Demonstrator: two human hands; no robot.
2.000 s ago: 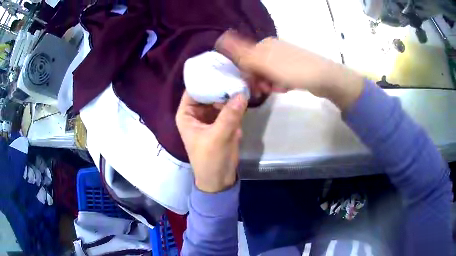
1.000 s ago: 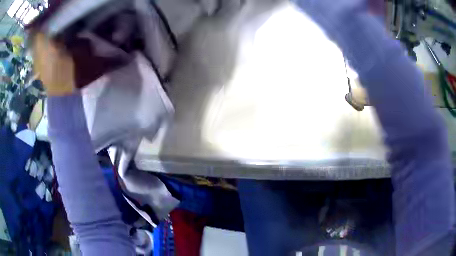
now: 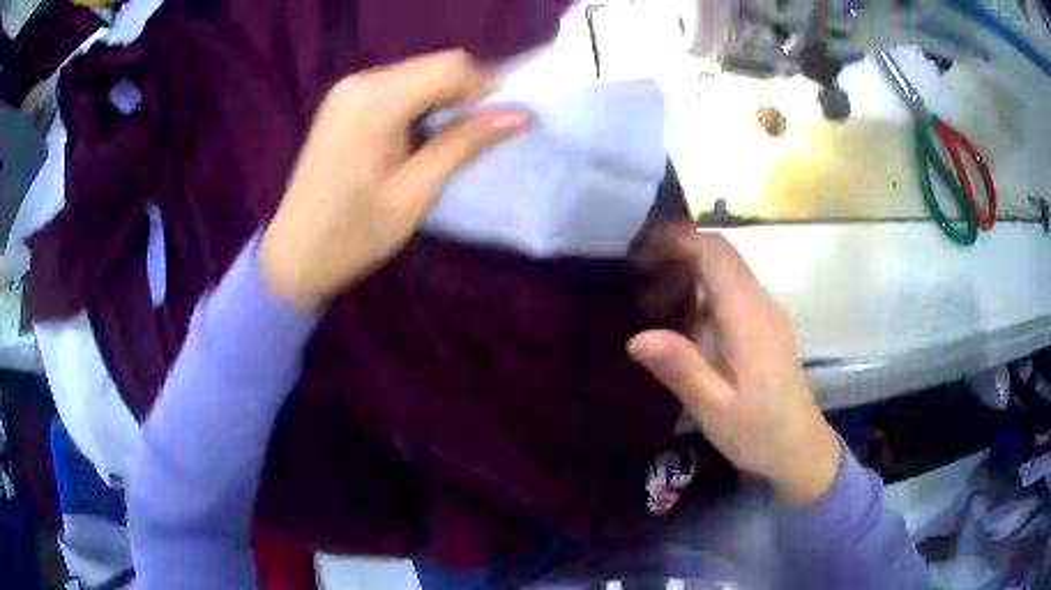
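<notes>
The maroon garment body (image 3: 496, 369) covers the left and middle of the table and hangs over its front edge. A small pale piece (image 3: 553, 173) lies on it, in front of the machine. My left hand (image 3: 375, 173) grips the pale piece at its left side, thumb on top. My right hand (image 3: 738, 357) is at the right edge of the maroon cloth, below and right of the pale piece, thumb apart from the fingers. Its fingertips are blurred against dark cloth, so its hold cannot be told.
The sewing machine head (image 3: 795, 40) is at the upper right, with its yellowish bed cover (image 3: 841, 173). Scissors (image 3: 954, 184) with green and red handles lie right of it. The table's curved front edge (image 3: 922, 367) shows at the right.
The maroon cloth now spreads across the middle, where bare table showed one second ago. My left hand has moved right onto the pale piece. My right hand has come down to the cloth's right edge.
</notes>
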